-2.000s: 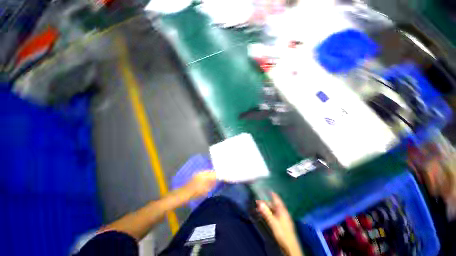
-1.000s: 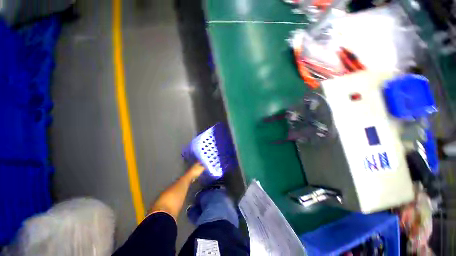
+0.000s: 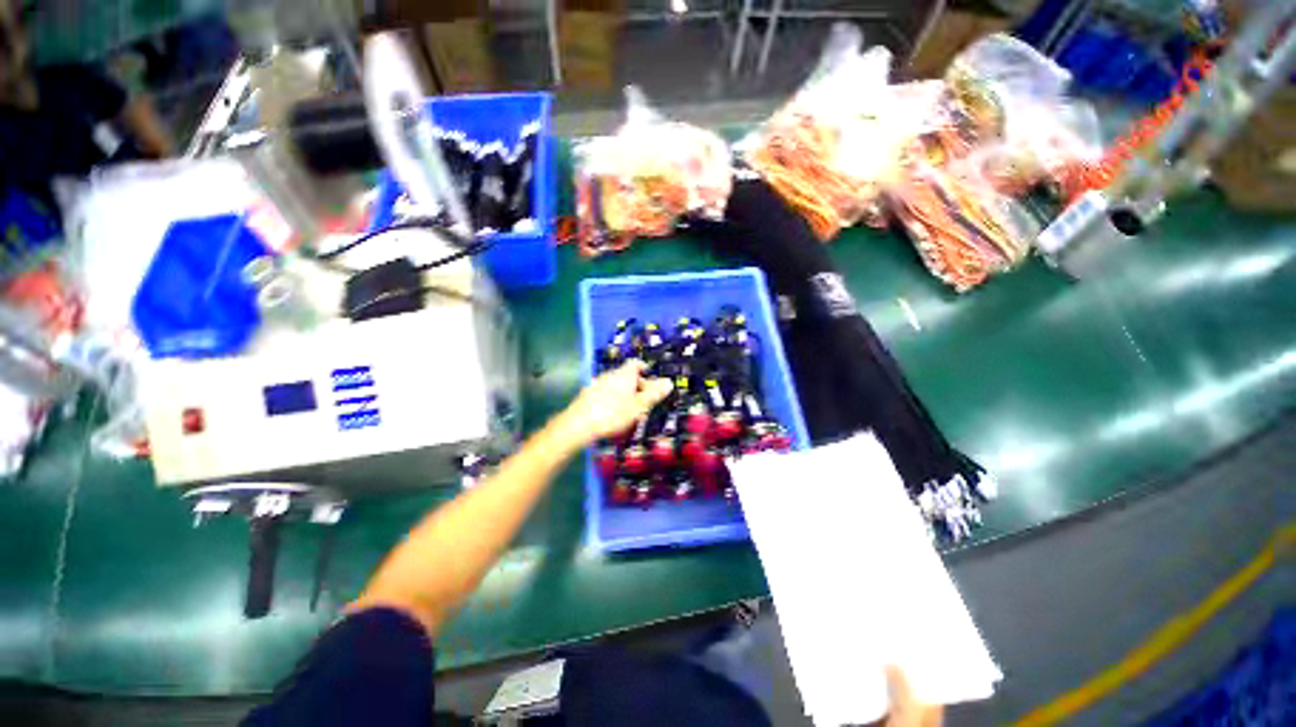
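My left hand (image 3: 621, 402) reaches into the blue bin (image 3: 668, 537) from the left, its fingers at the coiled black cables. Whether it grips one cannot be told. The cables (image 3: 685, 341) lie with yellow marks toward the back and red connectors (image 3: 668, 452) toward the front. My right hand (image 3: 913, 699), partly cut off by the bottom edge, holds a white paper sheet (image 3: 860, 568) at its near end. The sheet overlaps the bin's front right corner in view.
A beige winding machine (image 3: 313, 398) stands left, with a small blue bin (image 3: 206, 291) on top. Another blue bin (image 3: 529, 256) stands behind. A long black cable bundle (image 3: 867, 376) lies right of the cable bin. Bagged orange wires (image 3: 952, 213) lie at the back.
The view has swung from the aisle and stool to the bench. My left hand has gone from the blue stool to the cable bin. The paper now shows beside the bin, in my right hand.
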